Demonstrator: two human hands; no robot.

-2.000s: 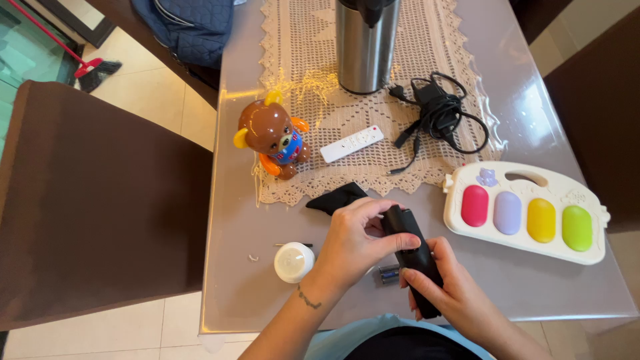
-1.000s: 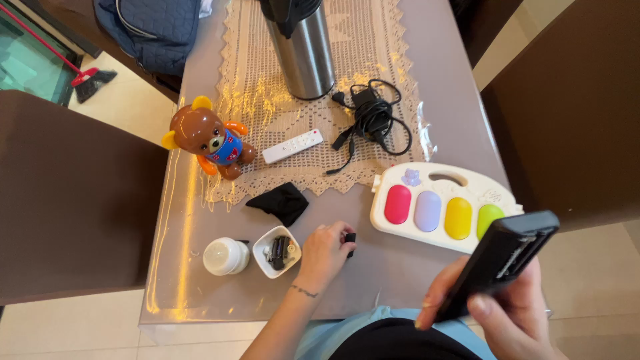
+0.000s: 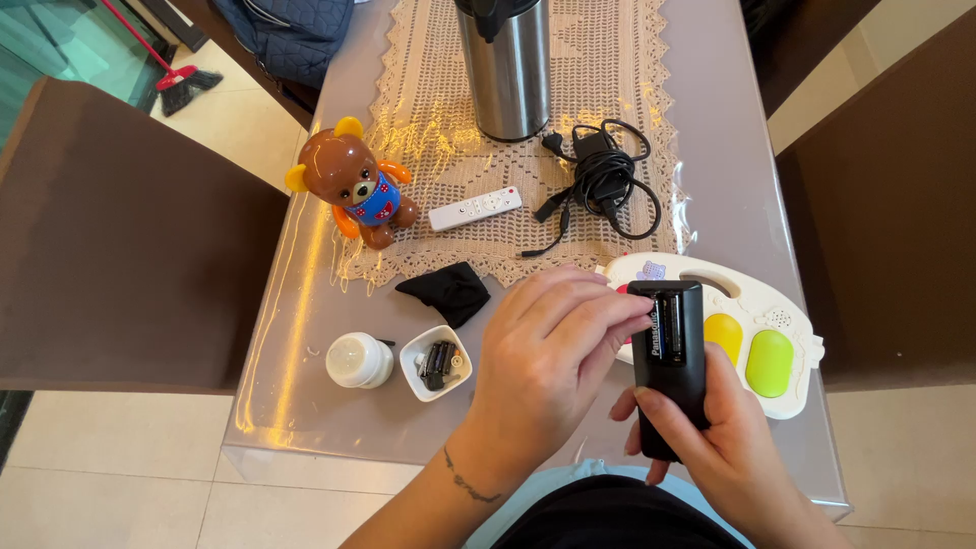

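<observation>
My right hand (image 3: 713, 427) holds a black remote control (image 3: 671, 404) upright, its back toward me and its battery compartment uncovered. Two batteries (image 3: 666, 328) lie in the compartment, one marked Panasonic. The fingertips of my left hand (image 3: 549, 351) touch the compartment's left edge; whether they grip anything is hidden. Left of that hand, a small white bowl (image 3: 410, 355) holds several batteries and small dark parts. Beside the bowl is a white lidded jar (image 3: 358, 360), and a black cloth (image 3: 450, 293) lies just above. A white toy keyboard (image 3: 785, 320) with coloured pads is partly behind the remote.
On the crocheted runner (image 3: 427, 99) are a white remote (image 3: 474, 208), a coiled black power adapter cable (image 3: 602, 179) and a steel thermos (image 3: 507, 76). A brown toy bear (image 3: 351, 179) stands at its left edge. Brown chairs (image 3: 130, 244) flank the table (image 3: 305, 412).
My left hand has moved from the tabletop beside the bowl up to the black remote. The remote, tilted at my right one second ago, now stands further left with its open compartment in view.
</observation>
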